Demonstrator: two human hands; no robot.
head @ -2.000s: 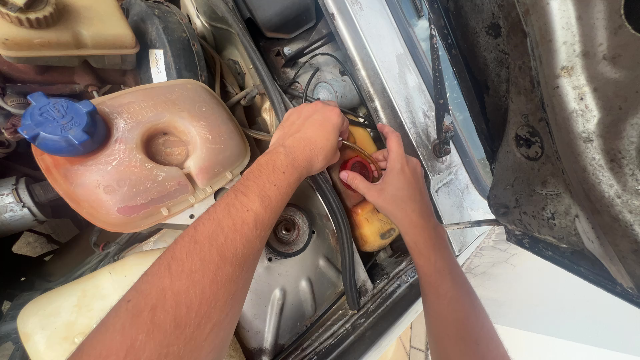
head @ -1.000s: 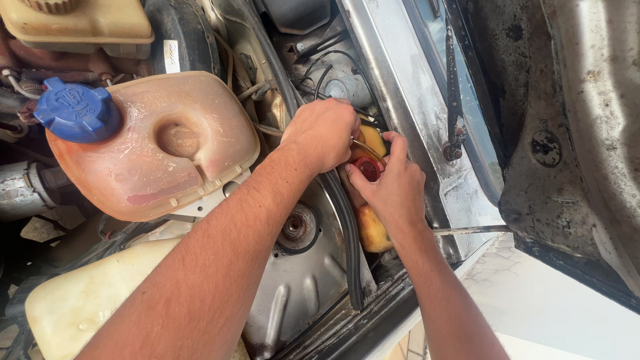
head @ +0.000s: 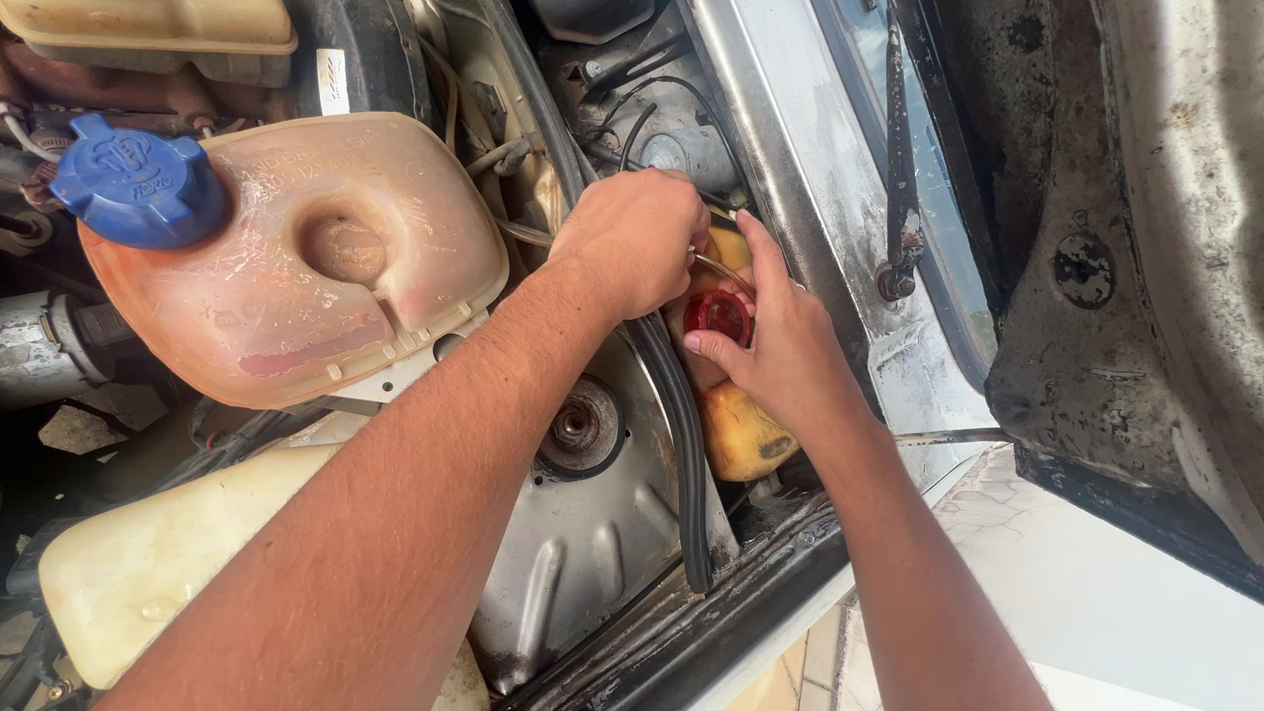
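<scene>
In a car's engine bay, a yellowed plastic reservoir [head: 743, 433] sits in the recess below the windshield. A round red cap [head: 718, 318] is on its upper face. A thin, brownish flexible tube [head: 724, 271] runs between my two hands above the cap. My left hand [head: 632, 237] grips one end of the tube, its fingers hidden behind the back of the hand. My right hand [head: 775, 331] is around the cap's side, thumb against its lower edge and index finger stretched upward; the tube passes by its fingers. Whether the cap is seated or loose I cannot tell.
A coolant expansion tank [head: 415, 227] with a blue cap [head: 141, 183] stands at the left. A black rubber seal strip [head: 676, 454] runs beside the reservoir, over the strut tower [head: 581, 430]. A wiper arm [head: 899, 197] and the raised hood [head: 1165, 296] are at the right. Thin black cables lie above my hands.
Both hands remain at the red cap and tube throughout. The fingers of my right hand have shifted slightly, with the index finger now more extended.
</scene>
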